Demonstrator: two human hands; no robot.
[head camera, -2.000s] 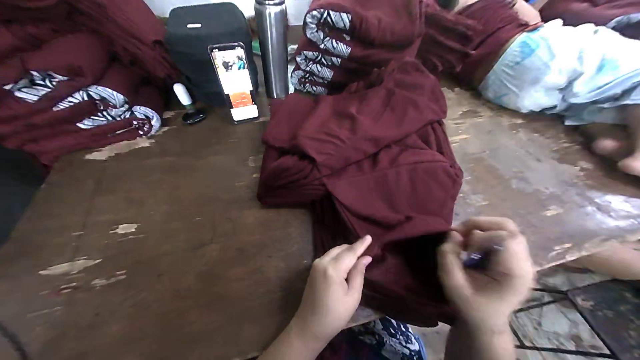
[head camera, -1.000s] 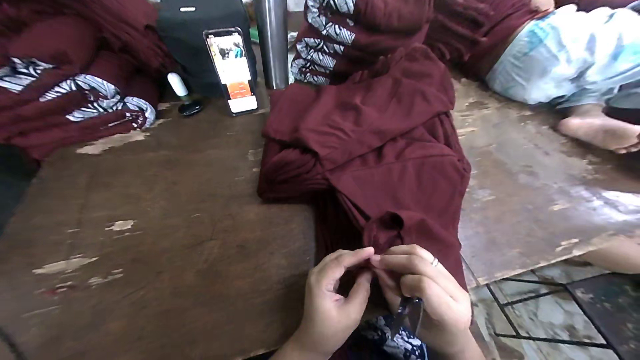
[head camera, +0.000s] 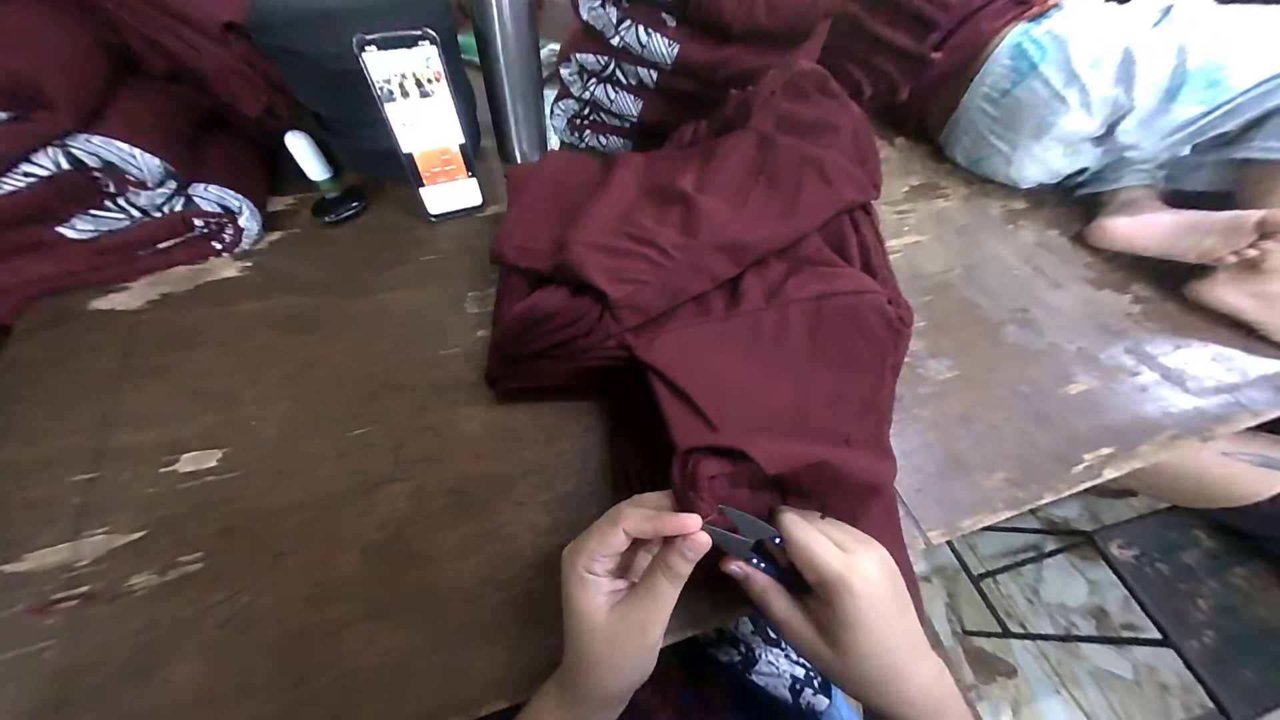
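A pile of maroon garments (head camera: 700, 230) lies on the worn wooden table, with a sleeve-like part hanging toward me over the near edge. My left hand (head camera: 630, 580) pinches the rim of an opening in that part, or a thread at it, between thumb and forefinger; which one I cannot tell. In my right hand (head camera: 840, 590) are small thread snips (head camera: 750, 535), their dark blades spread apart and pointing at my left fingertips. The blades are right beside the cloth edge. The snips' handle is mostly hidden by my fingers.
A lit phone (head camera: 420, 125) leans on a dark case (head camera: 310, 80), beside a steel bottle (head camera: 512, 80) and a small white-topped object (head camera: 322, 175). Patterned maroon cloth (head camera: 150, 190) is heaped at the left and behind. A person's bare feet (head camera: 1180, 235) rest on the table at right.
My right hand has brought the snips to my left fingertips, blades now spread in view. The opening in the cloth has come into view since the first frame. The other person's feet have shifted.
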